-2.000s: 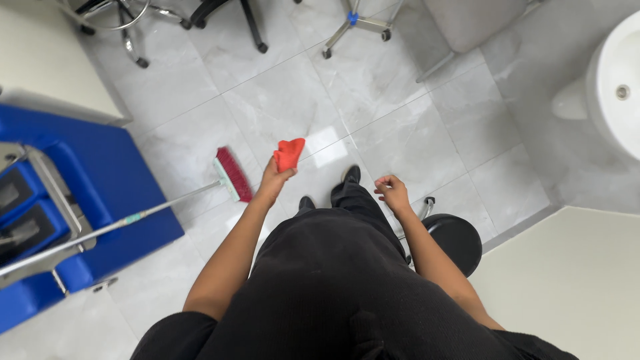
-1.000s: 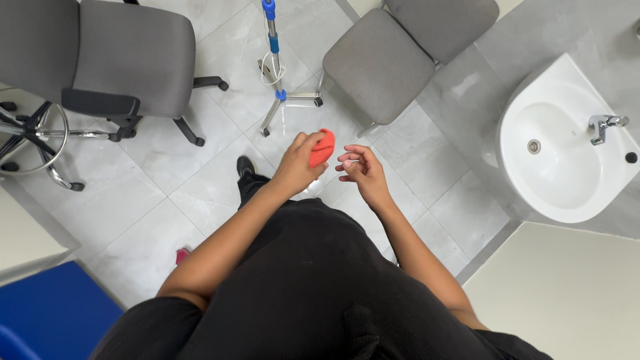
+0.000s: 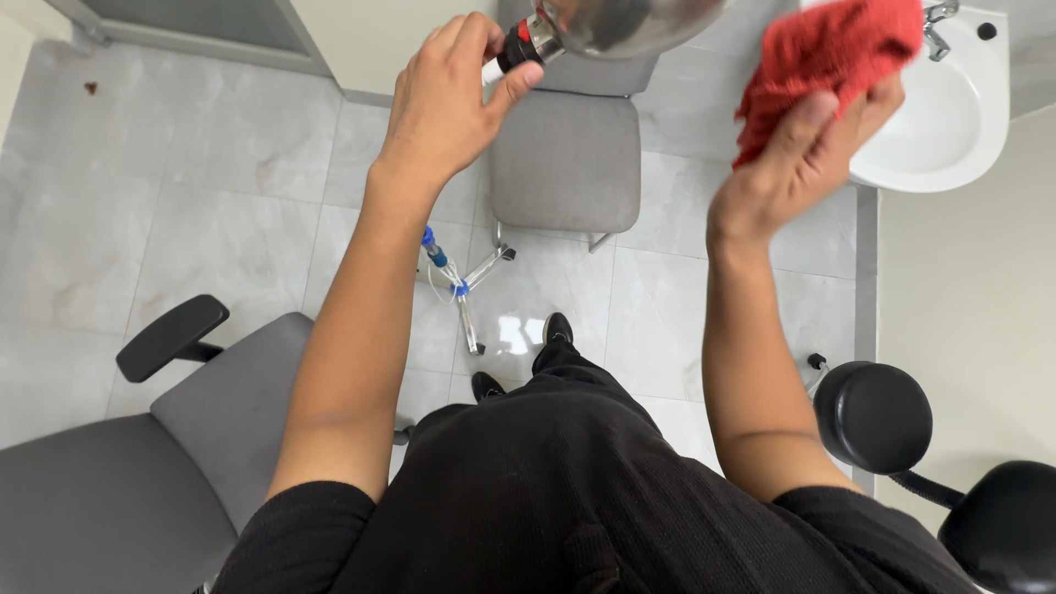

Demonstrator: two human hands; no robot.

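My left hand [image 3: 450, 95] is raised at the upper middle, its fingers closed around the black and white neck [image 3: 521, 48] of a stand or fixture. Joined to that neck is a rounded, shiny metallic head [image 3: 631, 25], cut off by the top edge of the view. On the right, my right hand [image 3: 808, 157] grips a folded red cloth [image 3: 825, 66], somewhat blurred, in front of the sink. A gap separates the cloth from the metallic head.
A grey padded chair [image 3: 569, 165] stands ahead, beside a wheeled metal stand base [image 3: 460, 287]. Lower left is a grey armchair [image 3: 107, 495]. A white sink [image 3: 924, 132] is at upper right, and a black round-seated stool [image 3: 873, 417] stands at right.
The red cloth has passed from my left hand to my right. Both hands have moved up and apart, and my left now holds the fixture's neck. The view has turned.
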